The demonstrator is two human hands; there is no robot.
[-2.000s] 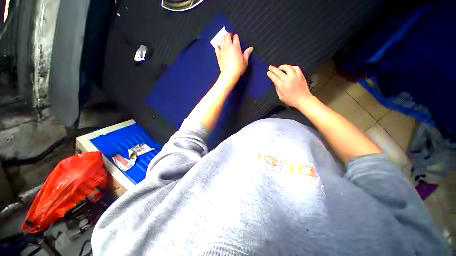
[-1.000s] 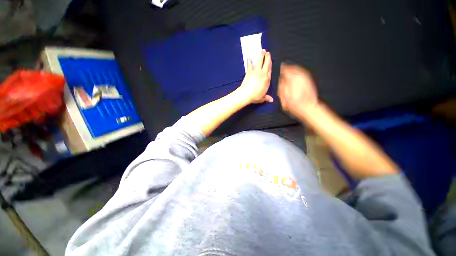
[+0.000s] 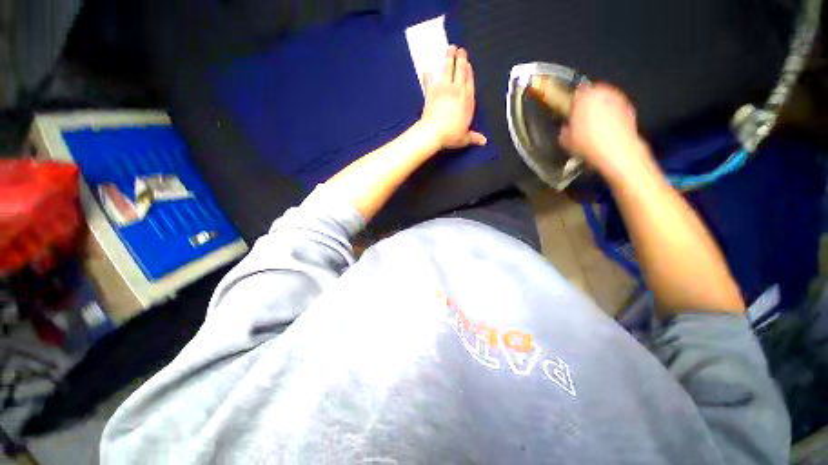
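A navy cloth panel (image 3: 309, 100) lies flat on the black ironing table (image 3: 495, 45). A white patch (image 3: 428, 45) lies on the panel near its far right part. My left hand (image 3: 448, 104) rests flat, fingers spread, over the near end of the patch and the cloth beside it. My right hand (image 3: 599, 123) is closed around the tan handle of the steam iron (image 3: 525, 118), right of the panel and apart from it. The iron's pale rim and pointed end show; its underside is hidden.
A thick pale hose (image 3: 783, 91) with a blue tube curves at the right. A blue-lidded box (image 3: 150, 200) with paper scraps stands left, beside a red plastic bag (image 3: 36, 213). Dark blue cloth (image 3: 726, 236) lies at the lower right beyond the table edge.
My right hand, empty before, has taken hold of the iron, which has come into view with its hose. My left hand stays on the patch. The view has shifted.
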